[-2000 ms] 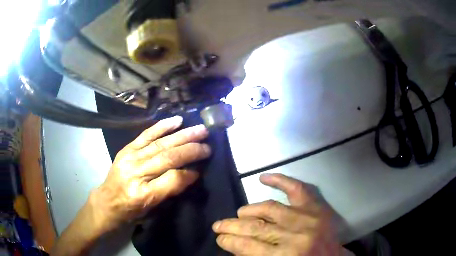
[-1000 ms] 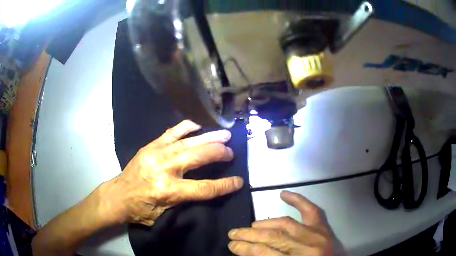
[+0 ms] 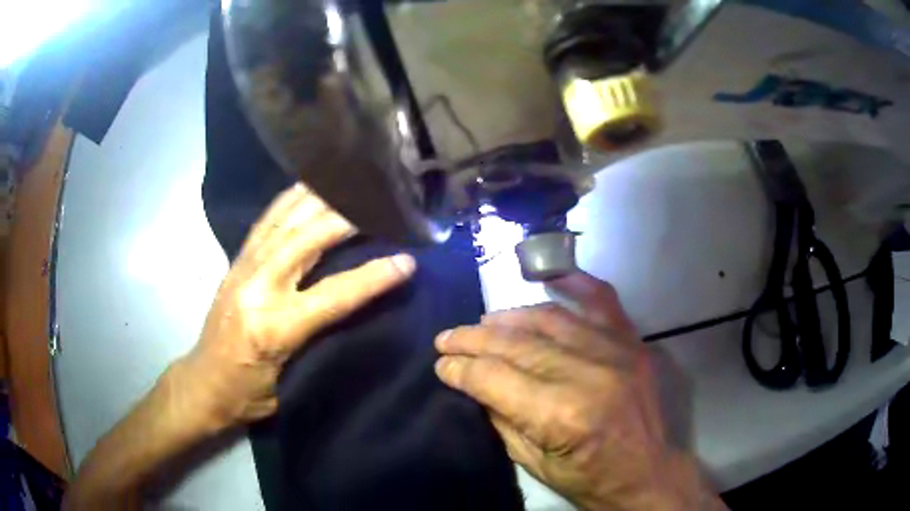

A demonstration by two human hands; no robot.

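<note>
A long black cloth panel (image 3: pixel 379 399) lies under the sewing machine head (image 3: pixel 499 90), its right edge running up to the brightly lit needle area. My left hand (image 3: pixel 269 299) lies flat on the cloth's left part, thumb pointing at the needle area, other fingertips partly hidden behind the machine head. My right hand (image 3: pixel 569 389) rests on the cloth's right edge, fingertips on the cloth, its index finger just below the grey knob (image 3: pixel 547 255). Neither hand visibly grips the cloth. The needle and presser foot are hard to make out in the glare.
Black-handled shears (image 3: pixel 798 289) lie on the white table (image 3: pixel 140 299) at the right. A yellow knob (image 3: pixel 611 108) sits on the machine head. An orange-brown board (image 3: pixel 38 299) borders the table at the left. A dark cloth piece (image 3: pixel 100 105) lies at the upper left.
My right hand has moved up along the cloth edge, closer to the needle area. My left hand has shifted up and left, its fingers now partly behind the machine head. The camera view has shifted.
</note>
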